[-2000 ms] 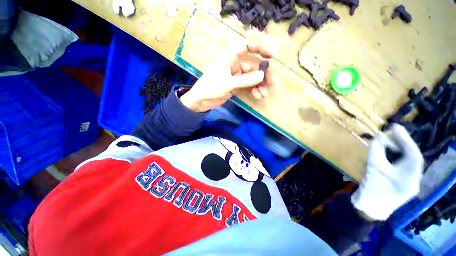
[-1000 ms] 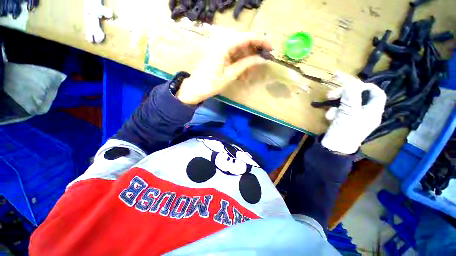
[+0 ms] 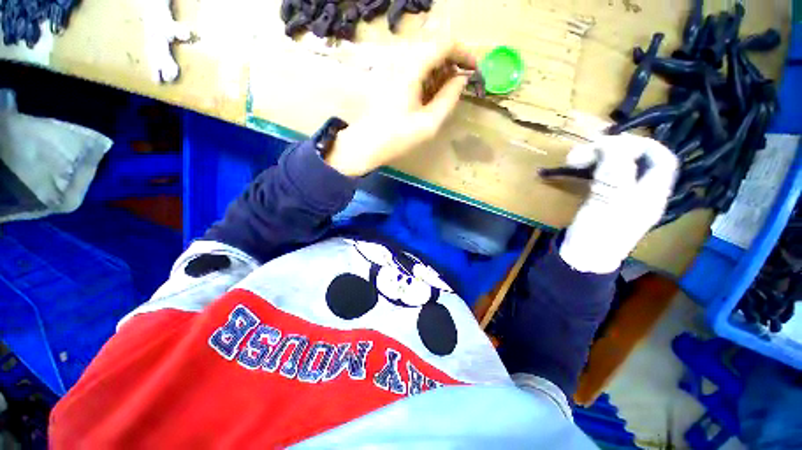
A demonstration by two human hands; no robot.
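My left hand, bare with a dark band at the wrist, pinches a small dark rubber piece between thumb and fingers, above the bench beside the green lid. Fingers partly hide the piece. My right hand, in a white glove, holds a long black tubular part; its end points left toward my left hand, and the glove hides the rest. The held parts are apart. A loose pile of long black parts lies just beyond the glove. A heap of small dark pieces lies at the far edge.
A crumpled white glove lies at bench left, with blue-black parts farther left. The green-edged sheet runs along the bench front. A blue tray with black parts and a paper slip are at right.
The view has shifted right along the bench. My gloved hand has moved from the pile's edge toward my left hand, and the long black part now shows in it. My left hand still pinches a small piece.
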